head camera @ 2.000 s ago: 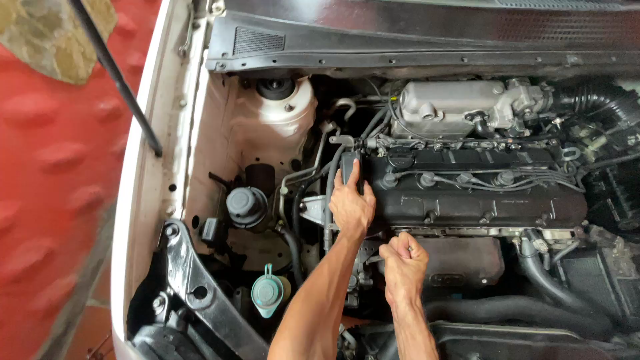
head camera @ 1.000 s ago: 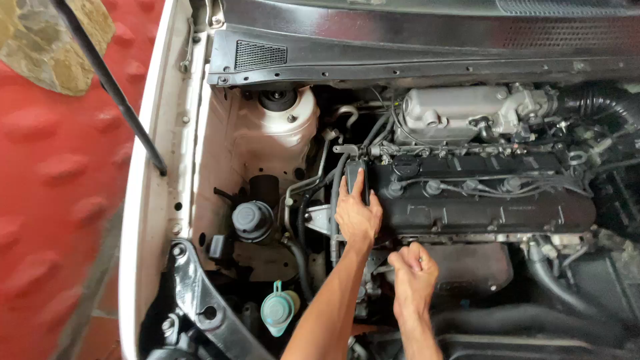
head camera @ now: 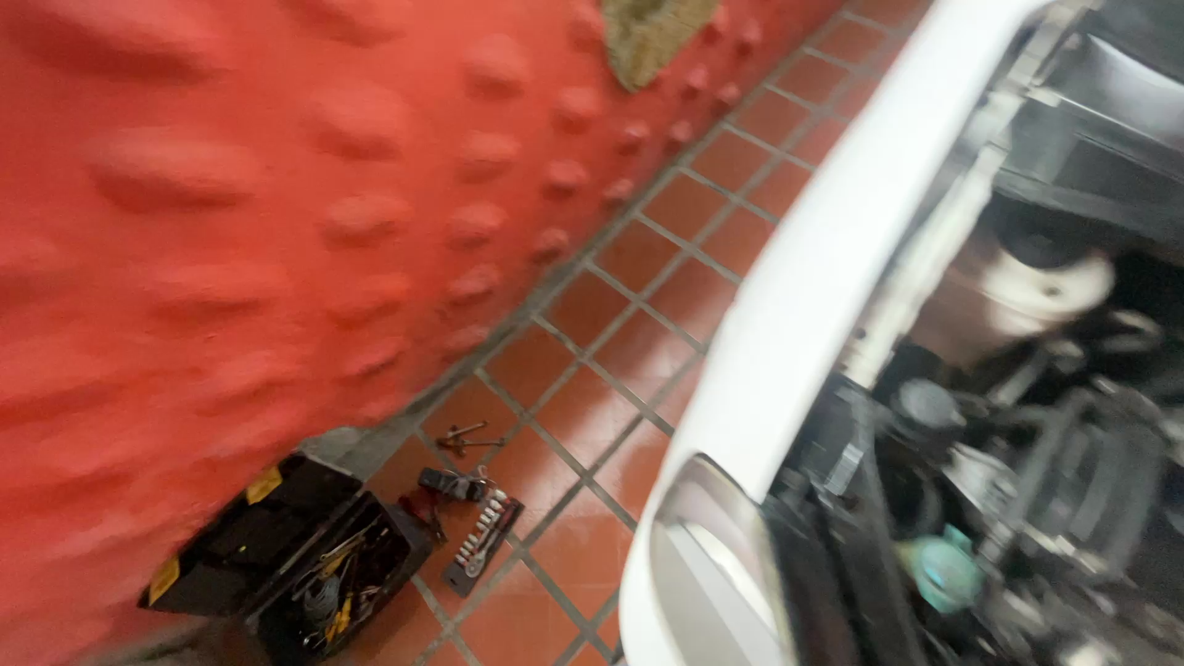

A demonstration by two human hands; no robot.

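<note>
Neither of my hands is in the head view. The car's engine bay, blurred, fills the right side, with a teal reservoir cap (head camera: 945,572), a round grey-capped reservoir (head camera: 925,407) and a pale strut tower (head camera: 1050,287). On the tiled floor at lower left lies an opened black toolbox (head camera: 370,592) with mixed tools inside. Beside it is a socket set in a dark tray (head camera: 486,541), with a ratchet at its lower end. A dark device or pouch (head camera: 451,484) lies above the tray, and several metal tools (head camera: 470,438) lie farther up.
A bumpy red wall (head camera: 277,231) rises along the left, with a stone piece (head camera: 652,37) set in it. A strip of red tiled floor (head camera: 592,407) runs between the wall and the white fender (head camera: 786,268). The headlight (head camera: 717,555) is at bottom centre-right.
The view has swung far left, bringing the floor and toolbox into sight. Both hands, seen earlier at the engine's valve cover and just in front of it, have gone out of view.
</note>
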